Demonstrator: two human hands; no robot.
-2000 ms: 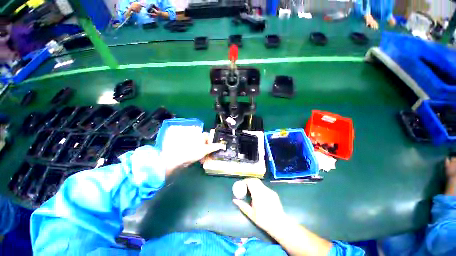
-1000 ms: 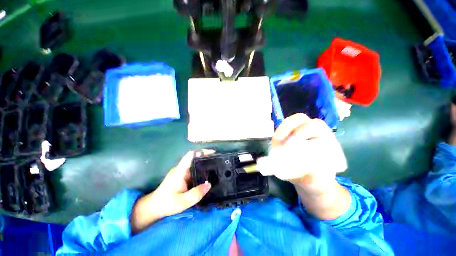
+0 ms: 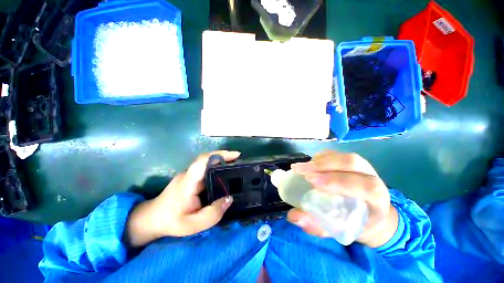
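My left hand (image 3: 179,202) grips the left end of a black housing shell (image 3: 243,185), held just above the bench's near edge, its inside with ribs, openings and a round hole facing up. A thin red wire shows inside near my thumb. My right hand (image 3: 353,190) holds a translucent whitish squeeze bottle (image 3: 331,209), tilted, its narrow tip at the inside of the shell, right of the round hole. I cannot tell if the tip touches. The shell's right end is partly hidden by my right hand.
The cream-white block (image 3: 265,88) lies ahead, under the press base. A blue bin (image 3: 83,61) of clear small parts is left; a blue bin (image 3: 338,88) of black rings and a red bin (image 3: 450,66) with dark bits are right. Housings (image 3: 36,105) lie far left. A blue sleeve shows far right.
The view has moved closer and down over the block and bins. My right hand has turned, so the bottle body now shows, with its tip still over the shell. The shell is tilted more.
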